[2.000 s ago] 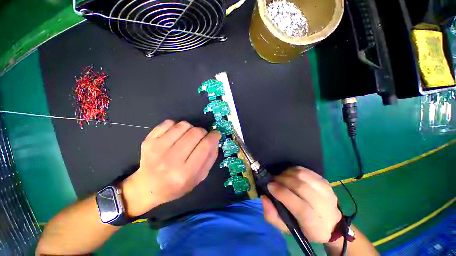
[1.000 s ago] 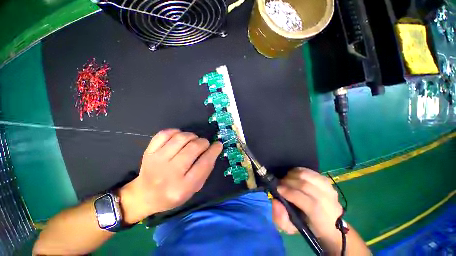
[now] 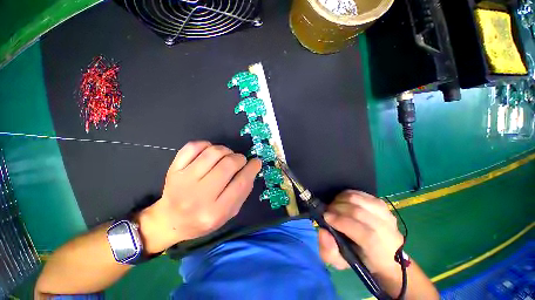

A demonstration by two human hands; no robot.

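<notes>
Several small green circuit boards (image 3: 256, 130) sit in a row along the left edge of a narrow pale strip (image 3: 268, 111). My right hand (image 3: 366, 231) holds the black soldering iron (image 3: 317, 206) like a pen, its tip at the fourth board from the top. My left hand (image 3: 205, 190) pinches the thin silvery solder wire (image 3: 117, 142), which comes in from the left; its fingertips are at the same board. The wire's end is hidden by the fingers. Whether a lead wire is also pinched, I cannot tell.
A loose pile of red and black lead wires (image 3: 101, 95) lies left on the black mat (image 3: 176, 88). A fume fan (image 3: 196, 17) and brownish-yellow tub (image 3: 320, 29) stand at the top. The black soldering station (image 3: 405, 53), yellow sponge (image 3: 500, 42) and a cord plug (image 3: 406, 111) are at right.
From two seconds ago to now, my fingertips and the iron tip have shifted from the third board to the fourth. The whole scene has moved somewhat upward in the view.
</notes>
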